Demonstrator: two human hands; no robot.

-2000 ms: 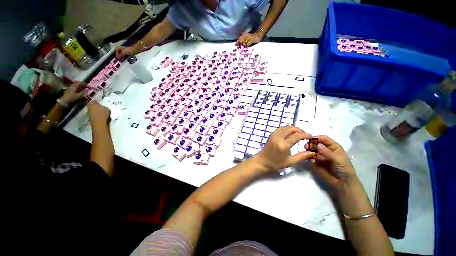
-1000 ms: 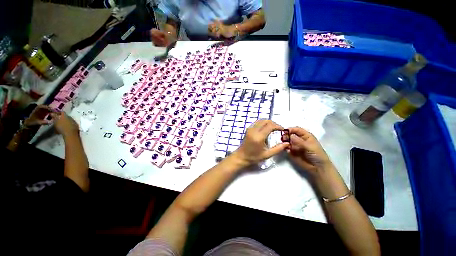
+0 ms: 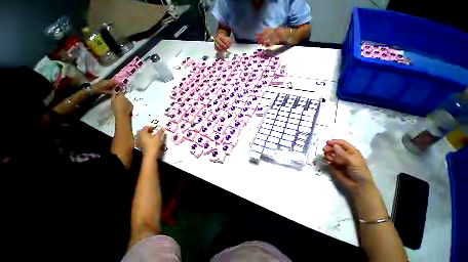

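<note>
My left hand (image 3: 151, 139) is at the table's near edge, left of the massed pink units (image 3: 218, 105). Its fingers are bent close together, with small dark outlines beside them; whether it holds one is unclear. My right hand (image 3: 346, 159) is raised right of the parts tray (image 3: 286, 128), its fingers curled inward. Whether a small part is in its fingertips cannot be told. The tray is pale with a grid of dark lines and white rectangles, and clear film shows at its near end. The small dark-edged part is not clearly visible.
A blue bin (image 3: 400, 69) holding pink units stands beyond the tray; another blue bin (image 3: 458, 199) is at the right edge. A clear bottle (image 3: 428, 133) and black smartphone (image 3: 410, 210) are at right. One person sits opposite, another at left handling pink pieces (image 3: 125, 74).
My hands, earlier together at a small dark-edged part, are now apart. The left has moved far left past the pink units; the right stays right of the tray. The view has shifted.
</note>
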